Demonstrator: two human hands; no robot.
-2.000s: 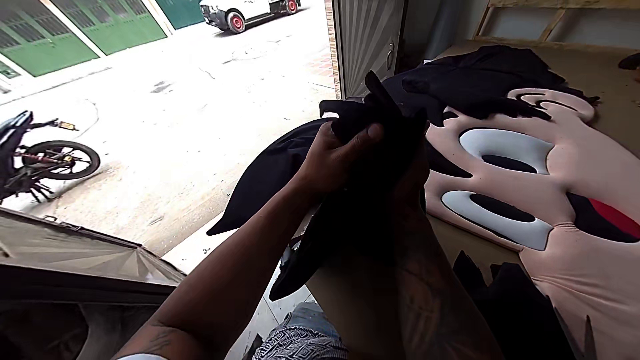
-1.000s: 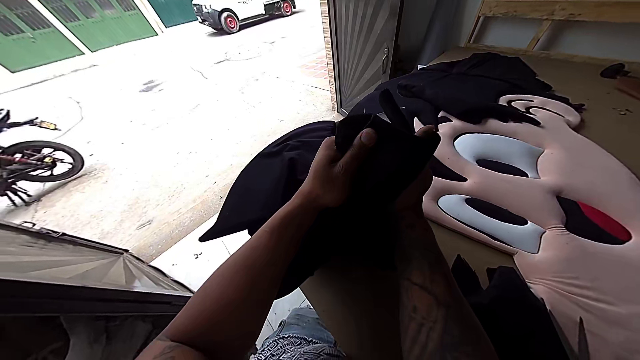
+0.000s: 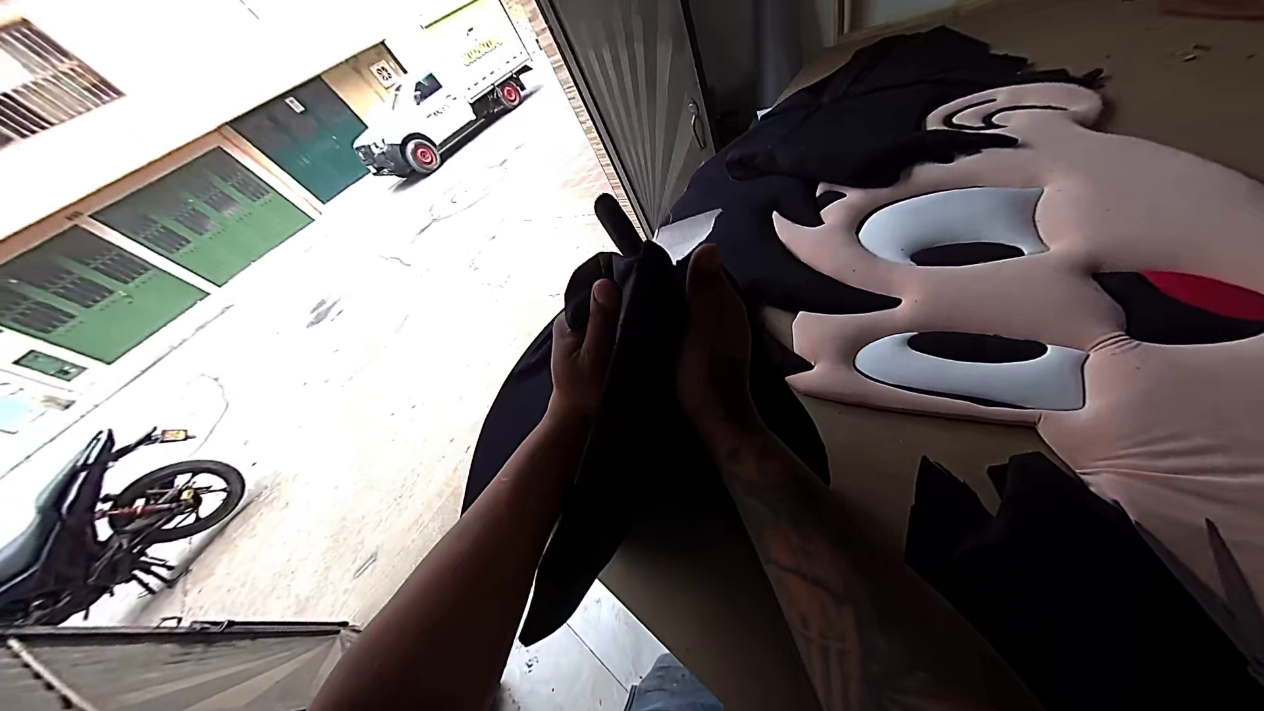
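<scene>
Between both hands I hold up a bunched piece of black fabric [image 3: 642, 395], dark and hard to make out in detail. My left hand [image 3: 586, 346] grips its left side, thumb upward. On the fabric's right side is my right hand [image 3: 716, 336], in deep shade, its thumb raised and its fingers hidden. Right of my hands, a padded cartoon face of pinkish fabric [image 3: 1185, 217] lies on its side, with white-and-black eyes and a red-and-black mouth. Black hair fabric [image 3: 859, 109] covers its upper left edge. Another jagged black fabric piece [image 3: 1047, 583] lies nearer to me.
The brown table [image 3: 869, 444] carries the padded face. A ribbed metal door [image 3: 642, 89] stands behind it, and a metal gate panel [image 3: 197, 671] is at the lower left. Outside are a motorcycle [image 3: 89, 523], a white truck [image 3: 444, 118] and green garage doors [image 3: 109, 306].
The black fabric's wide flap, spread out to the left earlier, now hangs narrower and closer to my arms. Both hands still hold it. The view has shifted, showing more of the street.
</scene>
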